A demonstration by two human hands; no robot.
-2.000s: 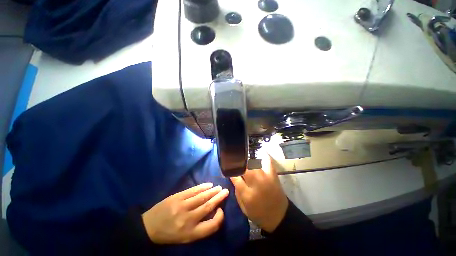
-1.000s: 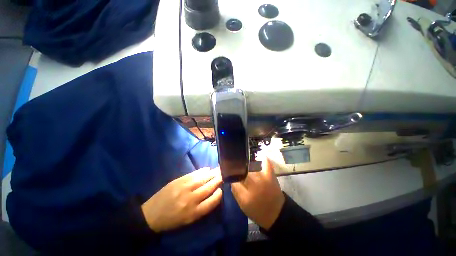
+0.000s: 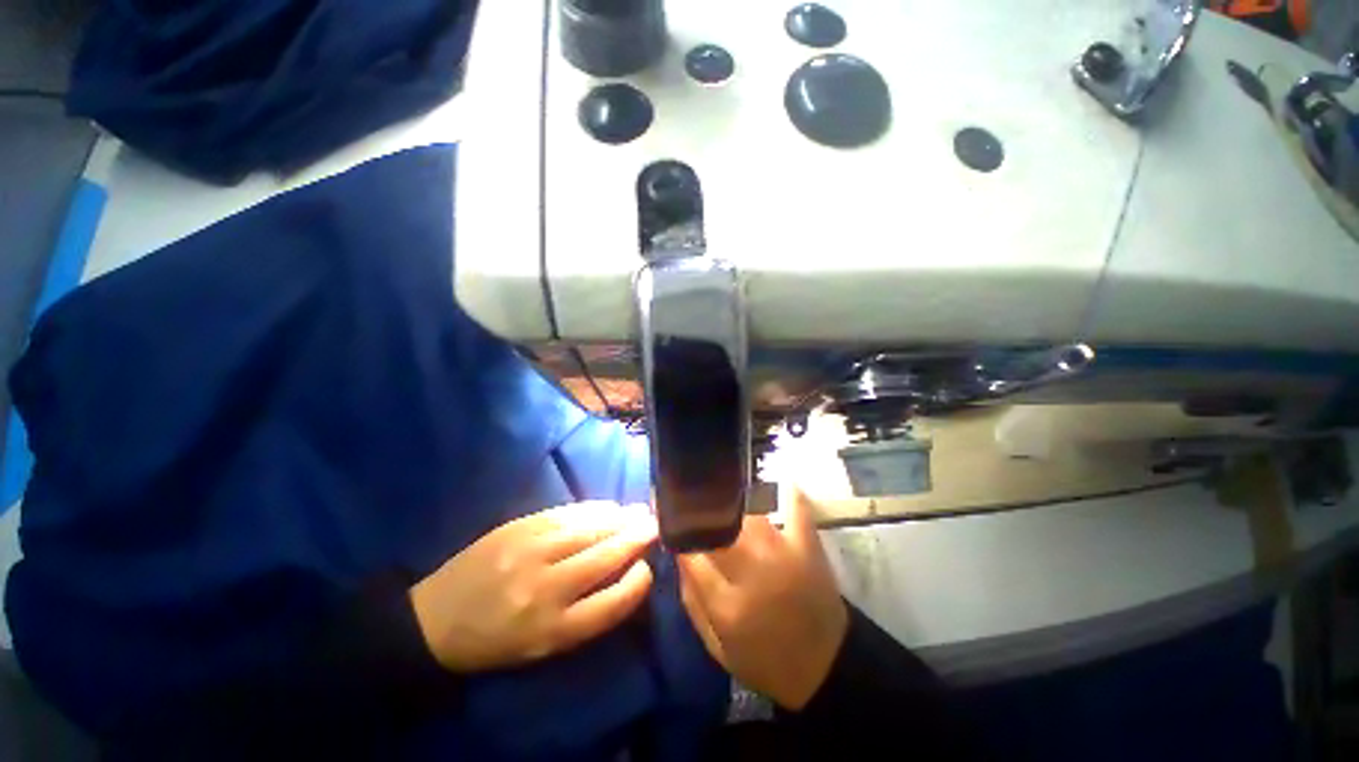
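Observation:
A large navy garment piece (image 3: 283, 402) lies on the table left of and in front of the white sewing machine (image 3: 924, 209). My left hand (image 3: 537, 585) lies on the cloth, fingers together, fingertips near the lit needle area. My right hand (image 3: 771, 610) is just right of it, fingers bent at the edge of a narrow navy strip (image 3: 663, 655). The shiny thread-lever guard (image 3: 696, 402) hides the needle, the presser foot and some of my right fingertips. Whether my right hand pinches the cloth is hidden.
More navy cloth (image 3: 268, 75) is heaped behind the work at upper left. A blue strip (image 3: 52, 298) runs along the left table side. Navy cloth (image 3: 1133, 692) shows below the table's pale front edge (image 3: 1073, 640) at right. A metal bobbin winder (image 3: 1140, 60) sits on the arm.
My left hand has moved forward and slightly left, closer to the needle area, and its fingers have drawn together. My right hand has shifted slightly left. The cloth's fold near the needle has changed.

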